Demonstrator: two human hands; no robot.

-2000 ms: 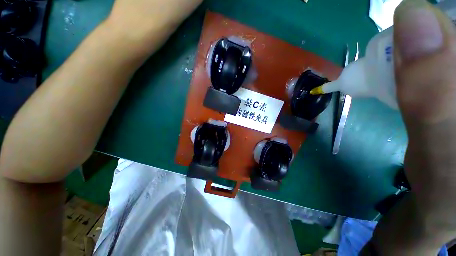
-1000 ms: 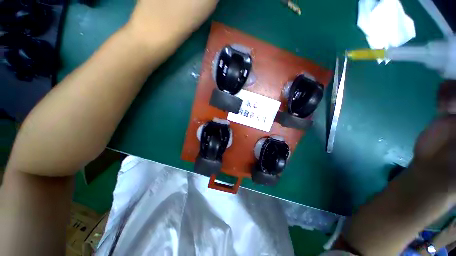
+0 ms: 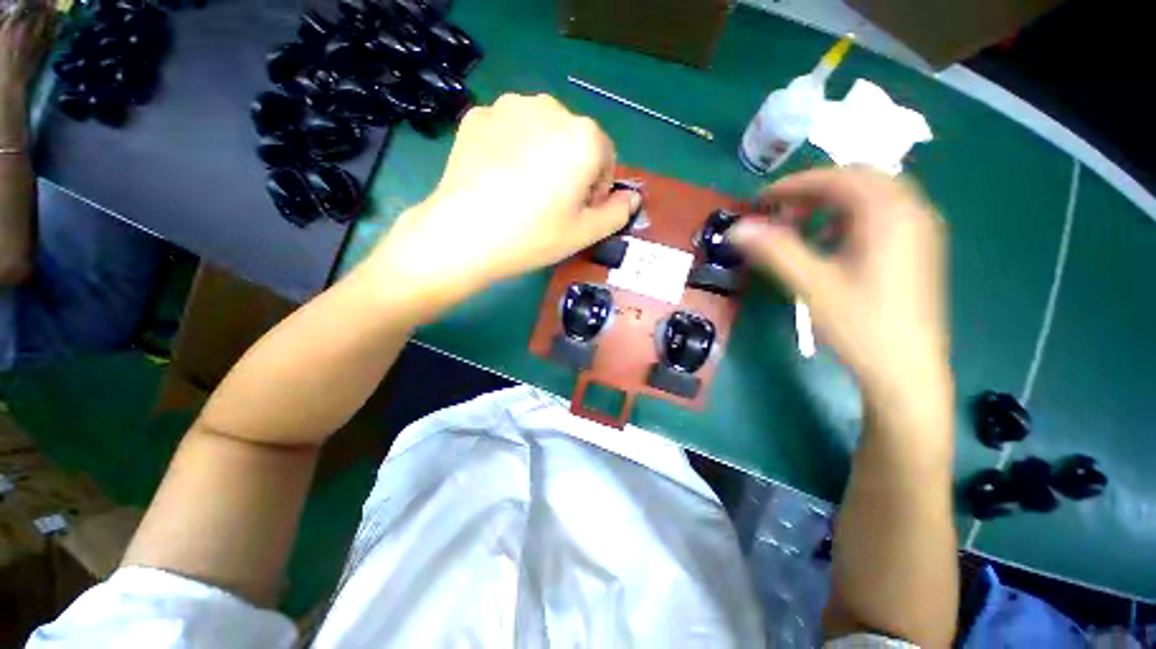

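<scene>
The red-brown fixture plate [image 3: 636,332] lies on the green bench with a white label in its middle. Black shells sit in its near-left [image 3: 586,312] and near-right [image 3: 688,340] places. My left hand [image 3: 539,190] has its fingers curled at the far-left shell [image 3: 630,203] and covers part of it; whether it grips anything is hidden. My right hand [image 3: 862,260] is blurred, with thumb and fingertips beside the far-right shell [image 3: 719,241]; nothing can be made out between them. The glue bottle [image 3: 780,124] stands upright beyond the plate. The tweezers [image 3: 804,327] show partly below my right hand.
Piles of shells [image 3: 361,83] lie on and beside the dark mat [image 3: 203,165] at left. A thin rod [image 3: 640,108], crumpled tissue [image 3: 868,127] and a brown box [image 3: 647,28] are beyond the plate. Several loose black pieces [image 3: 1033,482] lie at right. Another person's arm [image 3: 15,165] is at far left.
The glue bottle has left my right hand and stands on the bench. Both hands have come to the fixture's far shells. The view has shifted and shows more of the bench.
</scene>
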